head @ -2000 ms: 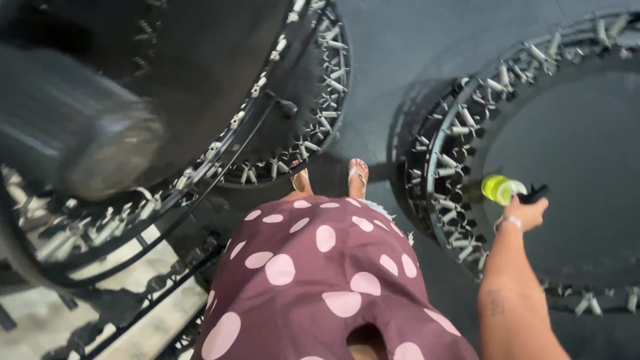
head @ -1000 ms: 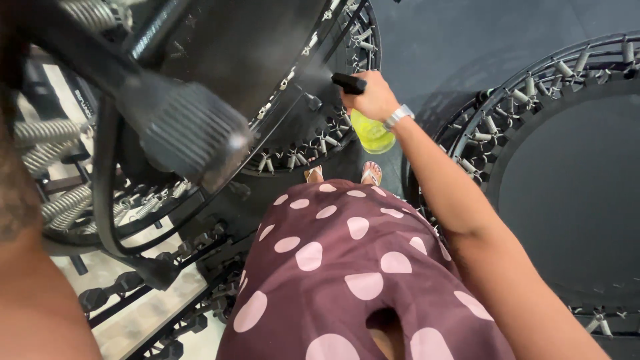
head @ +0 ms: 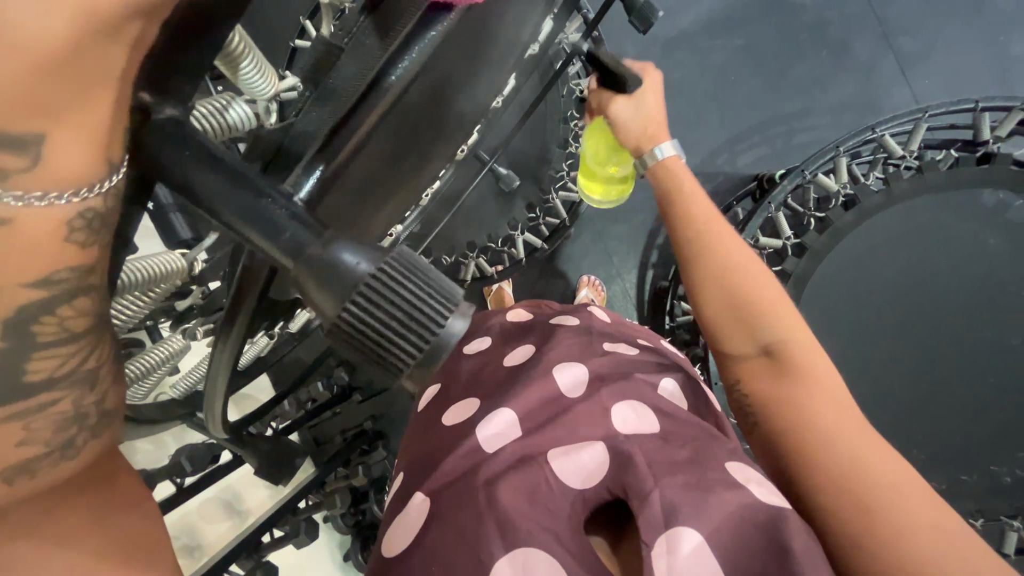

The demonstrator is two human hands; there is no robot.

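My right hand (head: 636, 104) grips a clear spray bottle (head: 606, 168) by its neck, just under the black spray head. Yellow-green liquid is inside it. The bottle hangs above the edge of a mini trampoline (head: 512, 212) lying near my feet. At the left, my tattooed left forearm runs upward beside a raised, tilted trampoline frame (head: 364, 112); the left hand itself is outside the view. Close to the camera, a black leg of that frame ends in a ribbed rubber foot (head: 400, 308). A bit of pink material (head: 458, 2) shows at the top edge.
Another round mini trampoline (head: 920, 320) with metal springs stands at the right. At the lower left, dumbbells (head: 296, 532) sit on a rack. Large coil springs (head: 152, 272) hang beside my left arm. My feet in sandals stand on the dark floor between the trampolines.
The right hand has carried the spray bottle leftward from over the right trampoline to the area ahead of my feet. My left arm has come into view, and the raised frame's leg looms closer.
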